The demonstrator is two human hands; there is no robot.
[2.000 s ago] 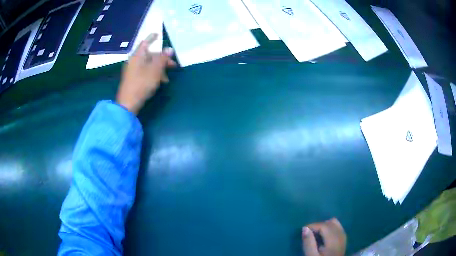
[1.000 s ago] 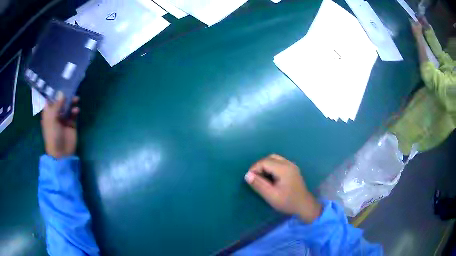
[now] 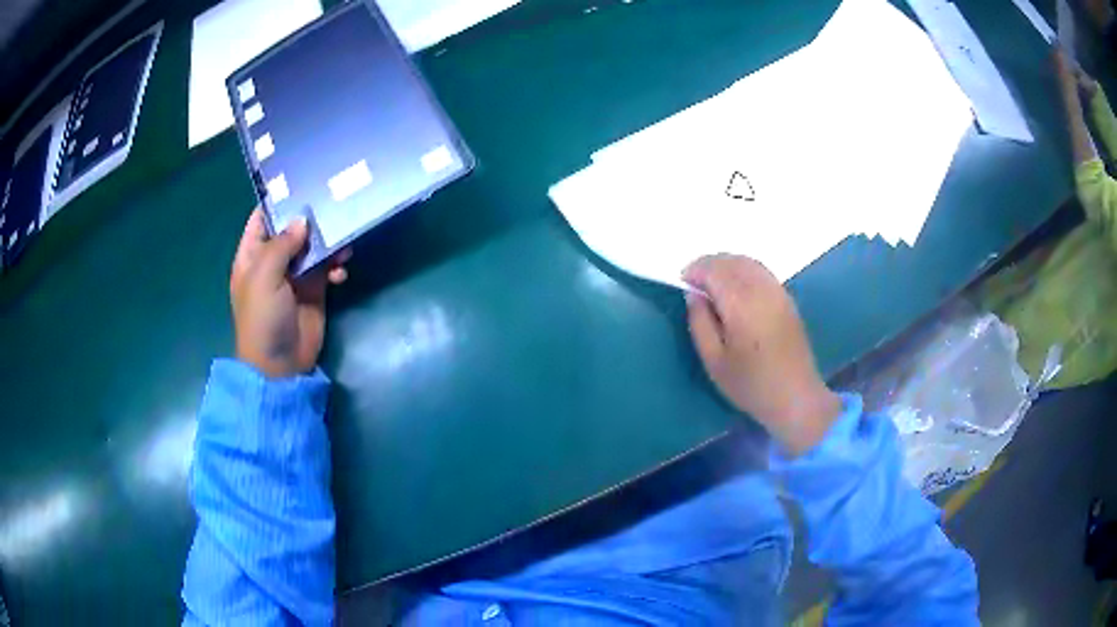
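My left hand (image 3: 282,294) grips the near corner of a dark grey-blue panel (image 3: 337,104) and holds it tilted above the table. White squares line its left edge and near end. My right hand (image 3: 750,343) pinches the near edge of a white bag (image 3: 668,221) with a small black triangle mark. The bag's left part reaches out past the fanned stack of white bags (image 3: 894,110), which it overlaps. The bag's opening cannot be made out.
More dark panels (image 3: 104,110) lie on white backings at the far left. White sheets (image 3: 221,61) lie along the far side. A crumpled clear plastic bag (image 3: 968,392) is beyond the table edge at right, beside a person in yellow-green clothing (image 3: 1053,294).
My left hand has lifted a panel from the far side and brought it nearer the middle. My right hand, earlier empty, has moved to the stack and taken hold of a bag, shifted left.
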